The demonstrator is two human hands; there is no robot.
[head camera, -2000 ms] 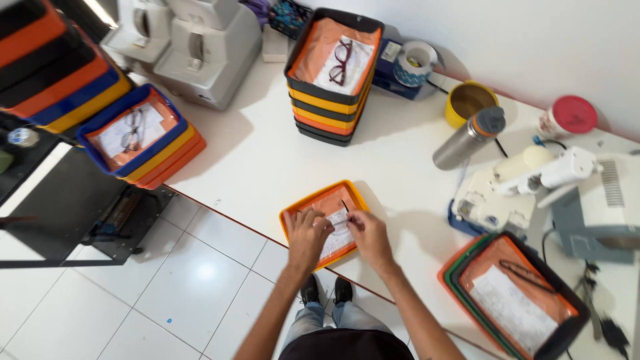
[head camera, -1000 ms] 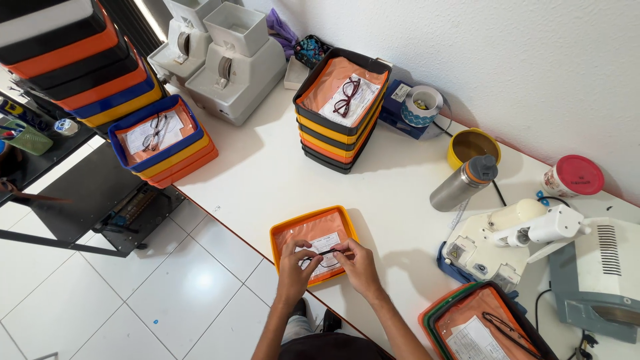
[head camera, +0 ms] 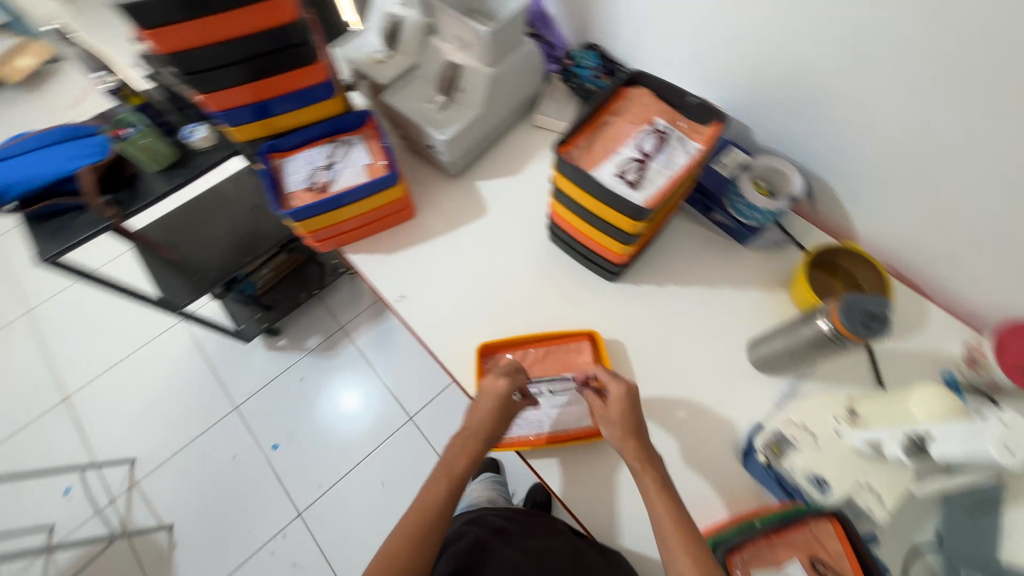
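Observation:
Both hands hold a pair of eyeglasses (head camera: 552,386) over a yellow-rimmed plastic tray (head camera: 598,344). My left hand (head camera: 502,398) grips one side of the frame, and my right hand (head camera: 612,404) pinches the other side with thumb and fingertips. Motion blur hides the fine detail of the glasses. Beneath them, in the tray, lie orange lining and a white paper slip (head camera: 552,416) bearing writing. The tray rests near the front edge of the white table.
Stacked trays (head camera: 608,192) with dark red glasses on top stand behind; another stack (head camera: 336,200) is at the left edge. A steel bottle (head camera: 800,340), yellow bowl (head camera: 800,280) and white machine (head camera: 904,440) are at right. Grey machines (head camera: 472,96) stand at the back.
The hands have stayed over the yellow-rimmed tray, and the glasses are now held level between them. The view has swung toward the left.

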